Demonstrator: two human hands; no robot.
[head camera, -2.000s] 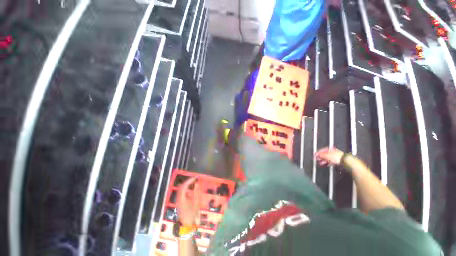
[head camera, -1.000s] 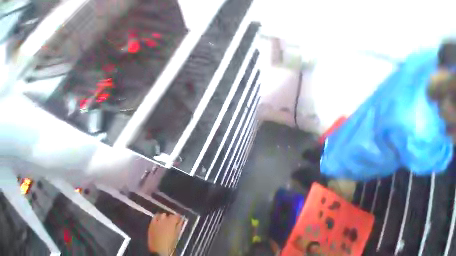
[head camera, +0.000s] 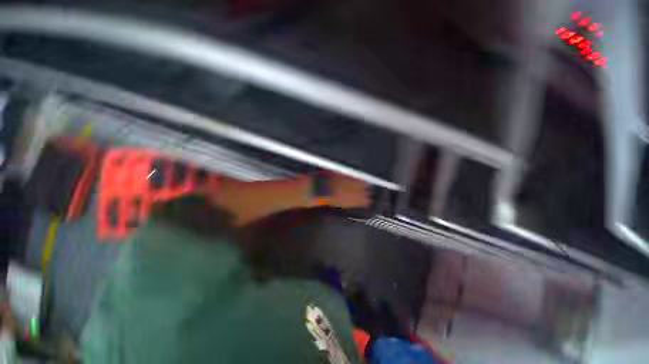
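Observation:
The picture is strongly blurred and tilted. My left hand (head camera: 354, 192) is at the edge of the dark rack shelves (head camera: 270, 117), with a dark square watch on an orange strap at the wrist. Its fingers are too blurred to tell whether they hold anything. An orange-red compartment tray (head camera: 124, 188) lies left of my forearm, partly behind my green shirt. No units can be made out in it. My right hand is not in view.
Red glowing digits (head camera: 583, 39) show on the rack at the upper right. Pale metal shelf edges cross the upper picture. A blue shape (head camera: 402, 352), possibly a gown, is cut off at the bottom edge. Grey floor with a yellow line shows at the left.
The view has swung and tilted strongly. My left hand with the watch now shows near the centre along the rack. The compartment tray is at the left, and the blue shape is low at the bottom.

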